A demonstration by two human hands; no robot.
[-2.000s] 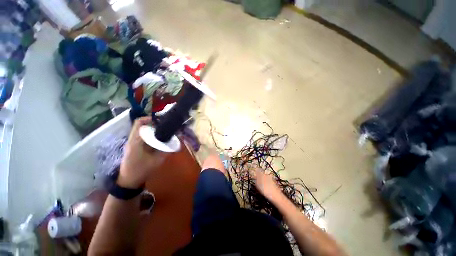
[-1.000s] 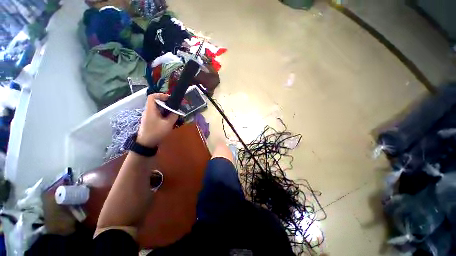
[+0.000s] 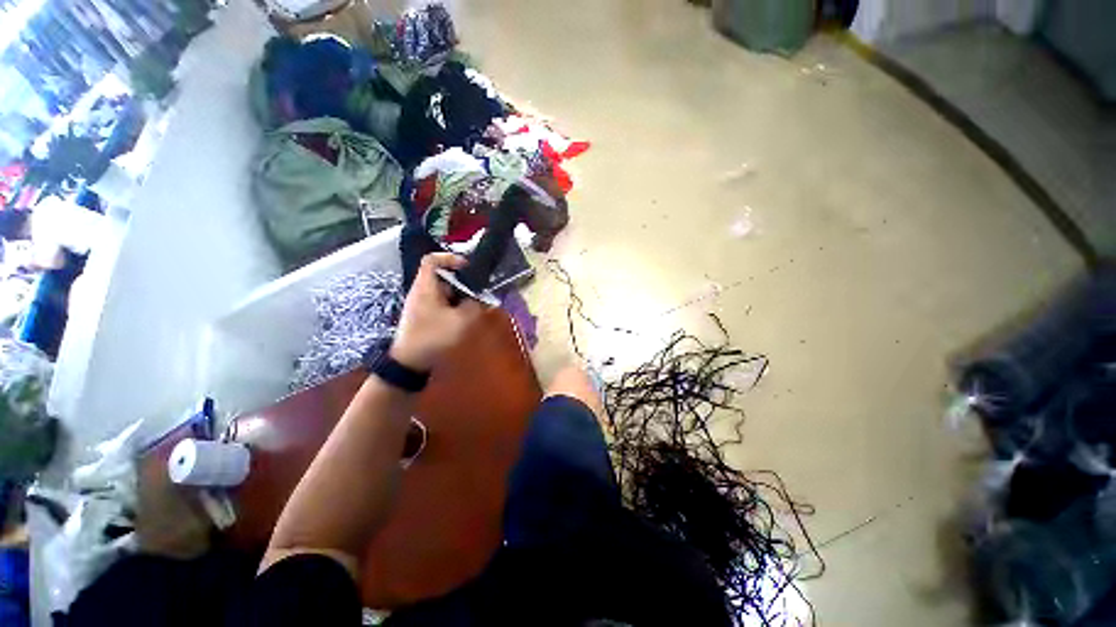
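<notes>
My left hand (image 3: 431,316), with a dark band at the wrist, holds a cord spool (image 3: 492,245) by its lower end over the table's far end. The spool has a dark, fairly slim core and pale end discs; it is tilted up and away and slightly blurred. My right hand is not in view. A tangle of black cord (image 3: 691,484) lies on the floor to the right of my leg, with thin loose strands around it. No cord stretched from the spool can be made out.
The reddish-brown table (image 3: 471,429) bears a white thread cone (image 3: 208,463) at left. Beyond it are a white bin (image 3: 306,272) with lilac-grey cords (image 3: 349,321) and fabric heaps (image 3: 324,184). Dark wrapped rolls (image 3: 1052,355) lie at the right.
My right hand, earlier over the cord tangle, is out of view. The spool's core looks much thinner than two seconds ago. The cord stretched from it one second ago no longer shows. The view has shifted.
</notes>
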